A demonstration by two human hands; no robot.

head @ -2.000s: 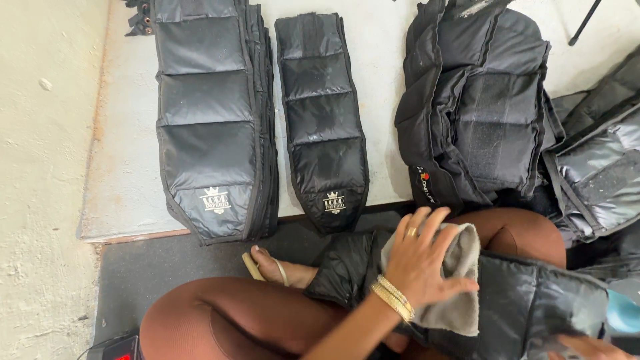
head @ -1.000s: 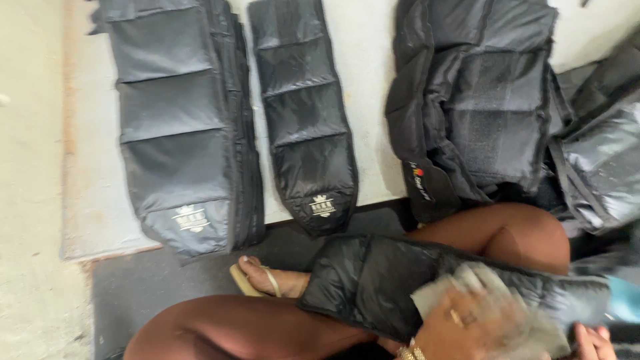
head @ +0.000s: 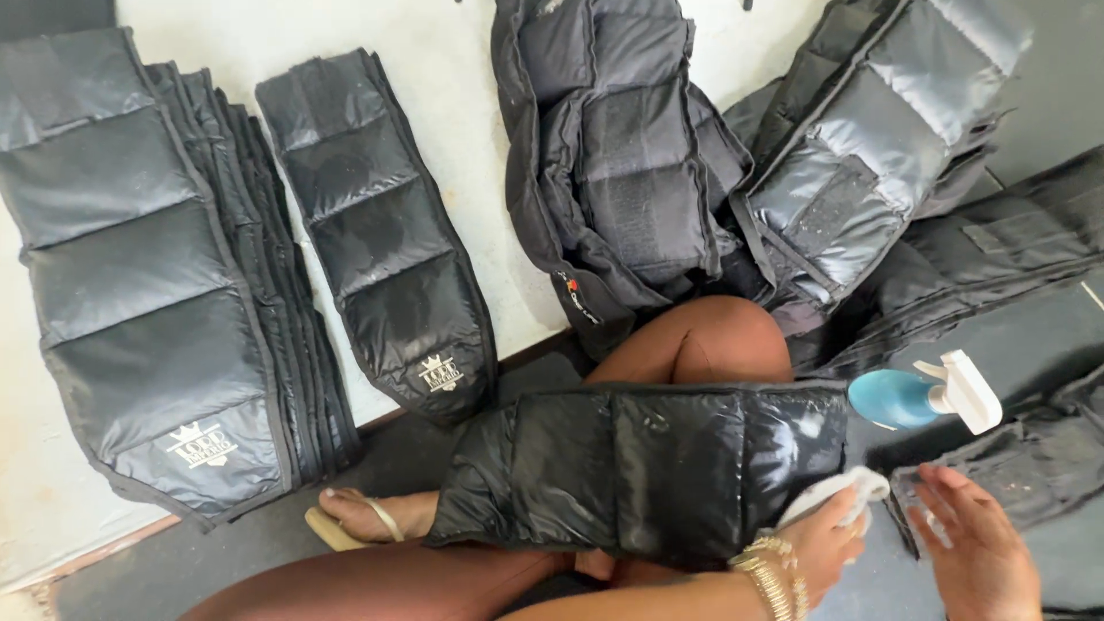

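Across my lap lies a black quilted padded panel [head: 677,470], shiny and apparently wet in places. My left hand [head: 819,548], with gold-coloured bracelets at the wrist, grips a pale grey cloth [head: 832,498] at the panel's lower right end. Further right, my right hand [head: 979,548] is held with its fingers apart and nothing in them, near another black fabric piece [head: 1022,479]. Above it a spray bottle with blue liquid and a white trigger head [head: 897,399] lies on its side, just past the panel's right end.
A stack of black padded panels [head: 142,259] and a narrower panel [head: 379,233] lie on a white surface [head: 466,147] at the left. Folded black padded pieces [head: 642,164] are behind my knee. More black panels [head: 880,147] are heaped at the right. My sandalled foot [head: 371,515] is below.
My left hand has moved with the cloth from the middle of the lap panel to its right end. My right hand is now fully in sight. The view has shifted to the right.
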